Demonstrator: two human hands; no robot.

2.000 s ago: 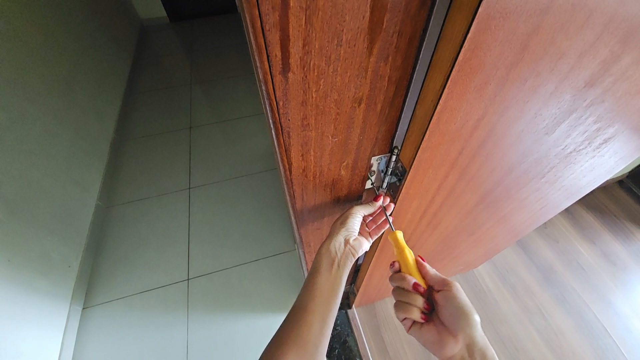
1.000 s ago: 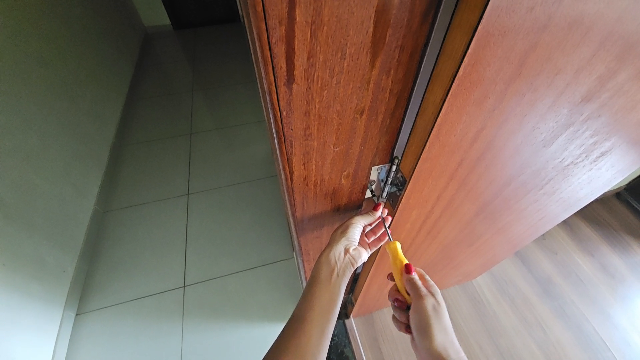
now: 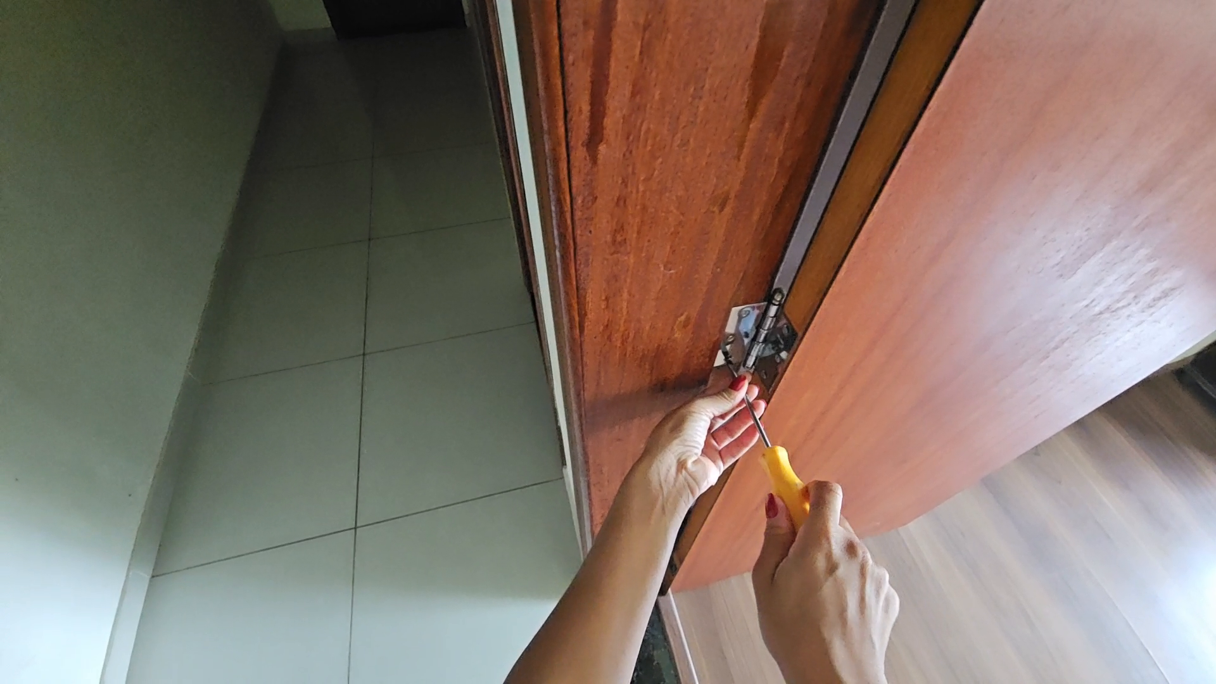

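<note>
A metal door hinge (image 3: 757, 334) joins the reddish wooden door frame (image 3: 684, 228) to the wooden door (image 3: 997, 256). Around the yellow handle of a screwdriver (image 3: 781, 475) my right hand (image 3: 828, 594) is closed, below the hinge. The screwdriver's shaft slants up and left toward the lower part of the hinge, passing by the fingers of my left hand (image 3: 698, 437). That hand is just under the hinge, its thumb and index finger close together around the upper shaft, the other fingers loosely curled. The screwdriver's tip is hard to make out at the hinge's lower left.
A grey tiled floor (image 3: 446, 408) and a pale wall (image 3: 104, 266) lie to the left of the frame. Wood-look flooring (image 3: 1026, 551) shows below the door at the right. A dark object (image 3: 1199, 370) is at the far right edge.
The right hand has changed its grip on the screwdriver handle; its back now faces up more. The left hand has stayed at the underside of the hinge.
</note>
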